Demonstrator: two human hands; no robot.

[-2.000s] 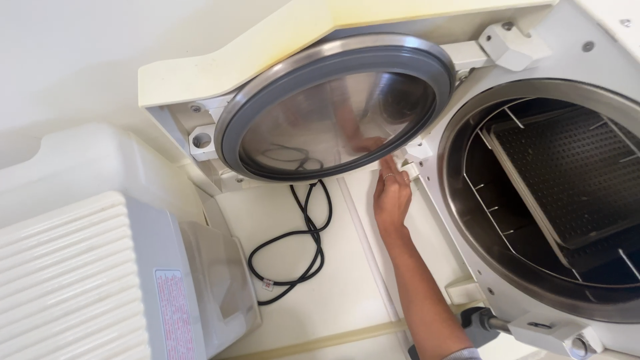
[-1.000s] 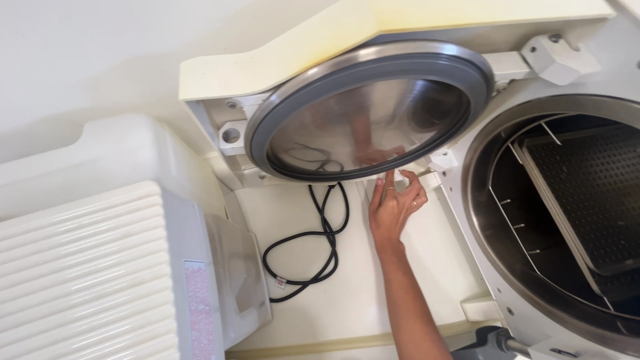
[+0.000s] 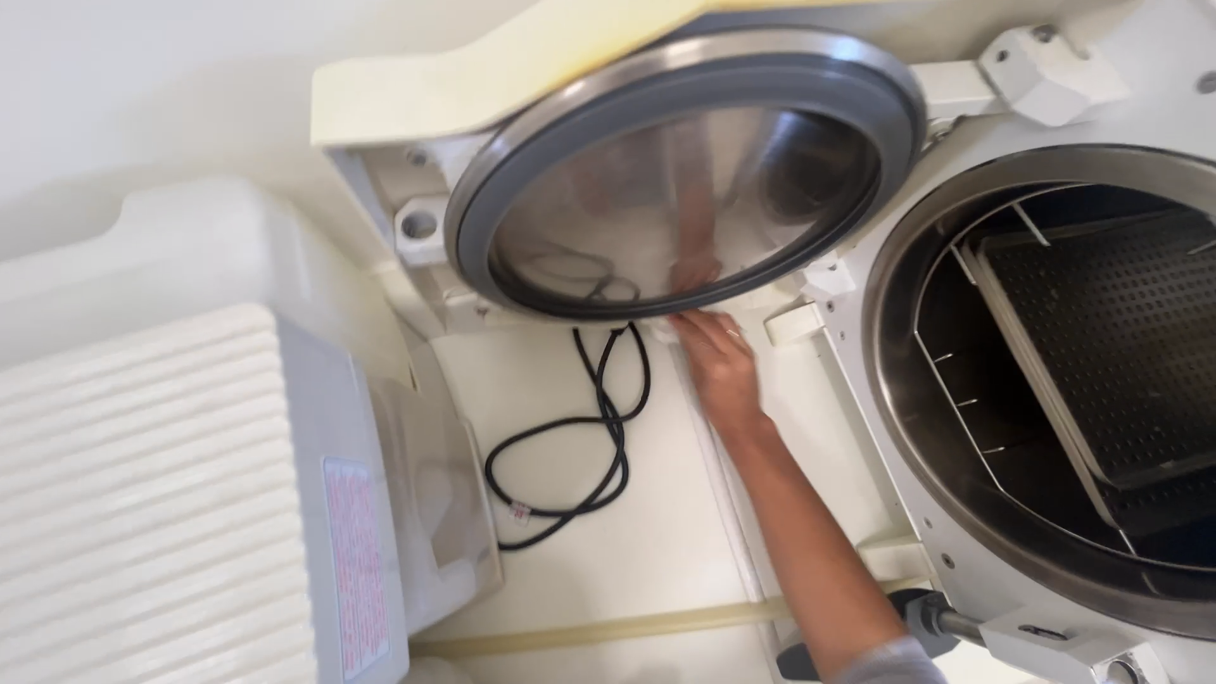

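My right hand point(image 3: 724, 366) reaches up from below to the lower edge of a round, steel-faced autoclave door point(image 3: 684, 199) with a grey gasket. Its fingertips are partly hidden behind that edge; something whitish shows beside them, but I cannot tell what it is or whether it is gripped. The polished door face mirrors the hand and a black cable. To the right is the round steel chamber opening point(image 3: 888, 380), with a perforated metal tray point(image 3: 1111, 351) on a wire rack inside. My left hand is not in view.
The looped black cable point(image 3: 617, 446) lies on the cream surface below the door. At the left stand a ribbed white housing point(image 3: 142, 503) and a translucent plastic container point(image 3: 432, 494). A grey-and-metal latch part point(image 3: 950, 622) projects beside my forearm. White blocks line the chamber's front.
My right hand has moved left along the door's lower edge, away from the small white block beside the chamber. The door still stands swung out.
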